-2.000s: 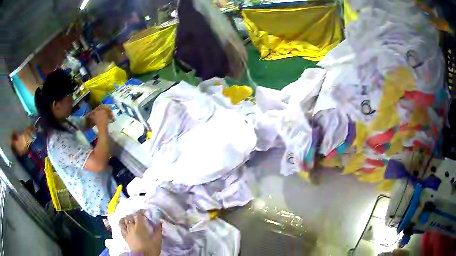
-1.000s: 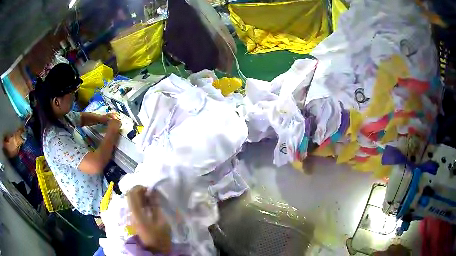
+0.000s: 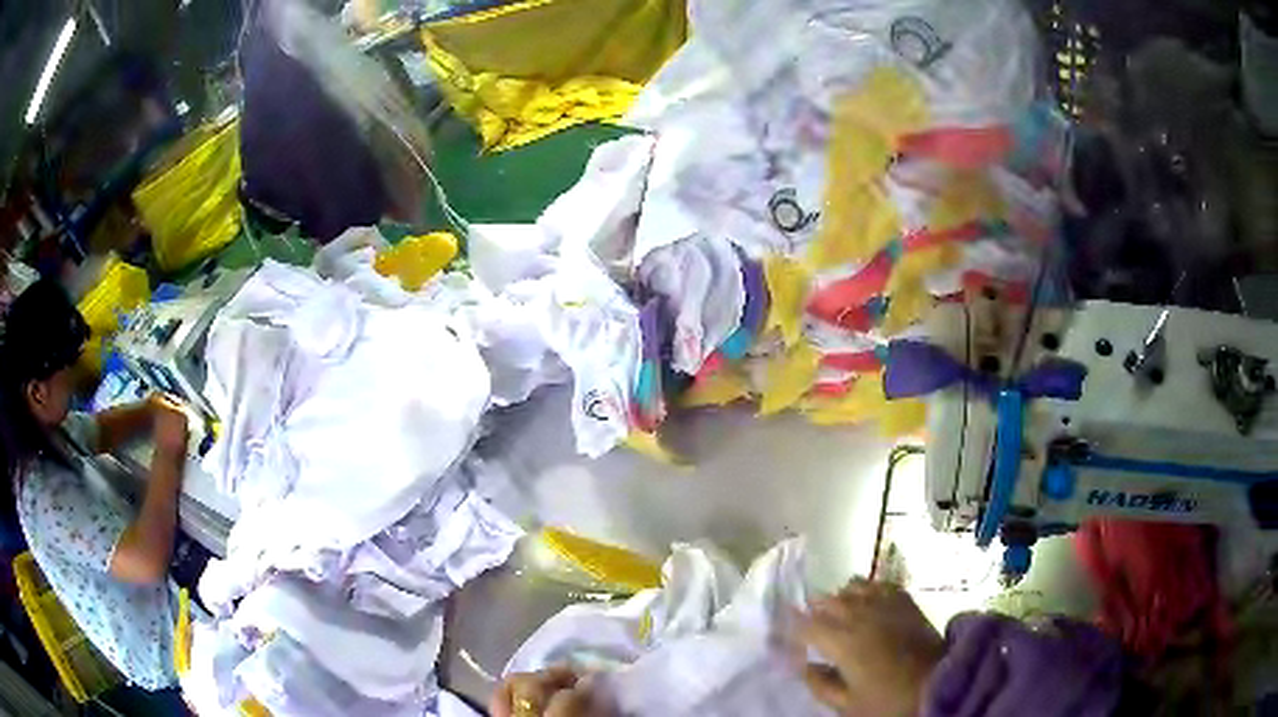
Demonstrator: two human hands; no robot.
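Note:
A white garment panel [image 3: 715, 637] lies on the pale table in front of me, left of the needle area. A yellow cut piece [image 3: 603, 559] lies at its upper left edge. My left hand [image 3: 544, 692] is at the bottom edge, partly cut off, with its fingers on the panel. My right hand [image 3: 872, 642], in a purple sleeve, is on the panel's right side, just left of the brightly lit needle area. The white sewing machine [image 3: 1135, 406] stands at the right with a purple ribbon bow [image 3: 981, 373] on its head.
White panels [image 3: 351, 420] are heaped at left. A pile of white panels with yellow, coral and turquoise edges [image 3: 785, 154] lies behind the machine. A coral-red cloth bundle [image 3: 1156, 581] is under the machine arm. A person [image 3: 91, 518] works at a machine at far left.
The view has turned right. My left hand has moved from the left heap towards the machine, and a white panel with a yellow piece now lies in front of me. My right hand has come into fuller view.

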